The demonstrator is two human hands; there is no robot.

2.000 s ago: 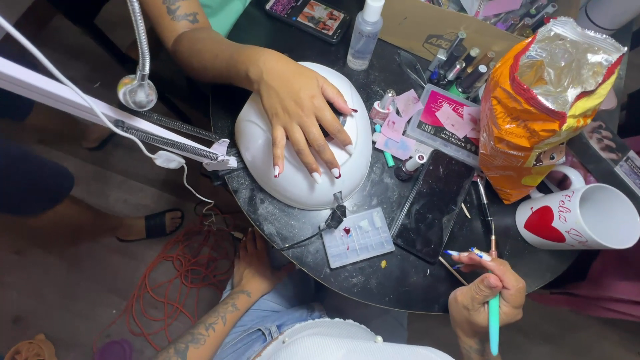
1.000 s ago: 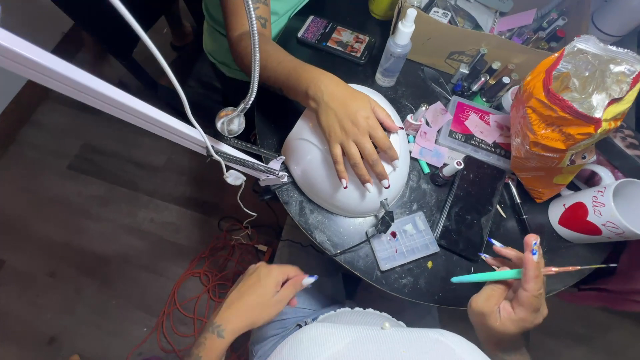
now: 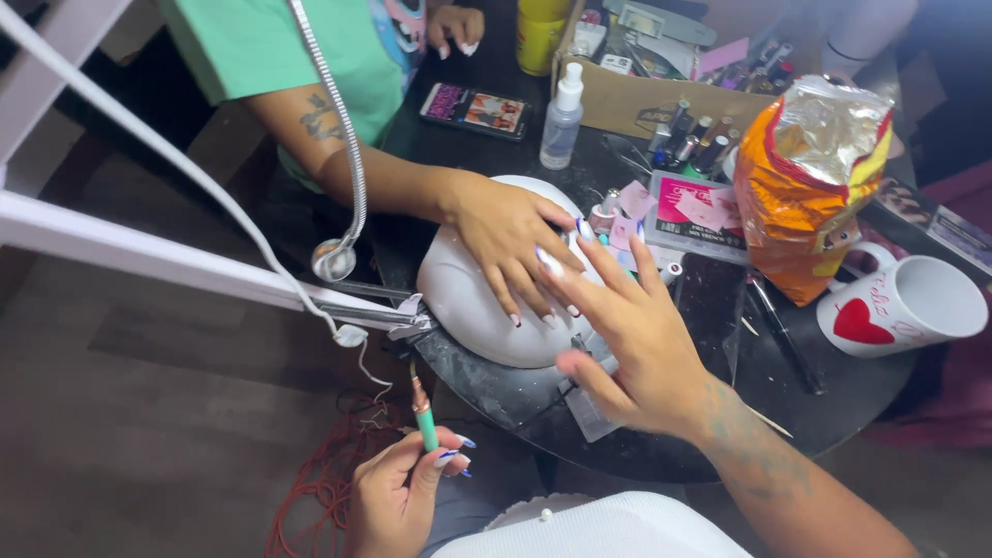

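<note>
A thin nail brush with a green handle (image 3: 425,428) stands nearly upright in my left hand (image 3: 403,484), its tip pointing away from me by the table edge. My right hand (image 3: 639,341) is spread in the air with nothing in it, over the near right side of a white domed nail lamp (image 3: 465,287). Another person's hand (image 3: 511,232) lies palm down on the lamp, its nails white and dark red; my fingertips overlap it in view, and contact cannot be told. A clear plastic palette (image 3: 590,415) lies partly hidden under my right hand.
A white lamp arm (image 3: 194,260) with a metal gooseneck (image 3: 341,116) crosses the left. On the black table are a spray bottle (image 3: 561,120), phones (image 3: 477,111), polish bottles (image 3: 690,143), an orange snack bag (image 3: 798,201), a white mug (image 3: 899,306), a black pen-like tool (image 3: 787,337) and a cardboard box (image 3: 620,108).
The green brush has passed from my right hand to my left. My right hand has moved left and away from me, toward the lamp. The view has shifted.
</note>
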